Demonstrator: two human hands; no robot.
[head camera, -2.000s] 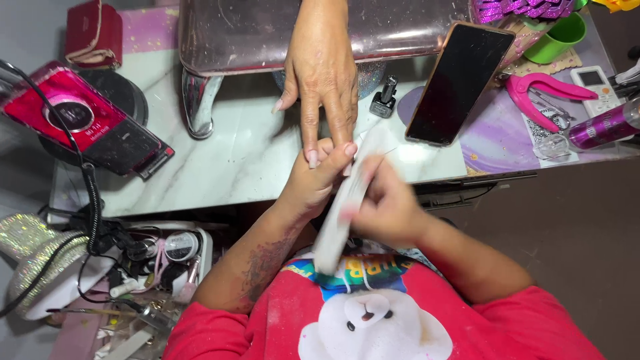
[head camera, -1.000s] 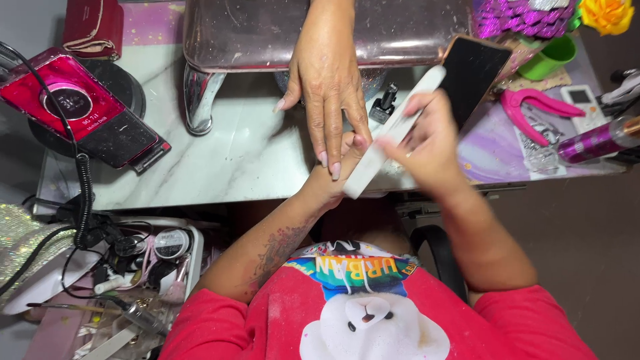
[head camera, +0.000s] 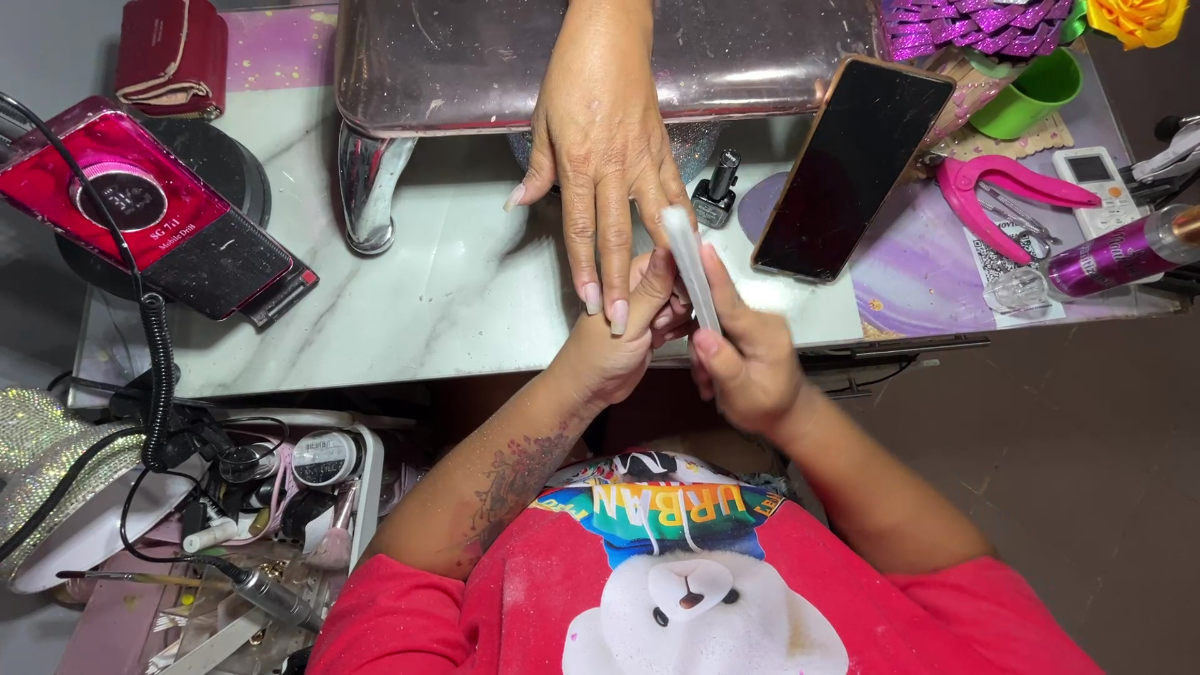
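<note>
Another person's hand (head camera: 614, 178) reaches down from the top over a padded armrest (head camera: 469, 66), palm down, with long pale nails. My left hand (head camera: 614, 342) grips a finger of that hand on its right side; the fingertip is partly hidden by my fingers and thumb. In my right hand (head camera: 750, 361) is a white nail file (head camera: 691, 272), slightly blurred, held upright close beside the gripped finger. Whether the file touches the nail I cannot tell. A small dark nail polish bottle (head camera: 715, 192) stands just behind the hands.
A phone (head camera: 851, 169) leans at the right, near pink nail clippers (head camera: 984, 202), a remote (head camera: 1097, 187) and a purple bottle (head camera: 1111, 258). On the left are a red nail drill unit (head camera: 141, 206) with coiled cord, a red wallet (head camera: 173, 56) and a bin of supplies (head camera: 370, 487).
My right hand with the file has moved left and down from its raised place of a second ago, and the file stands steeper. My left hand still holds the other person's finger.
</note>
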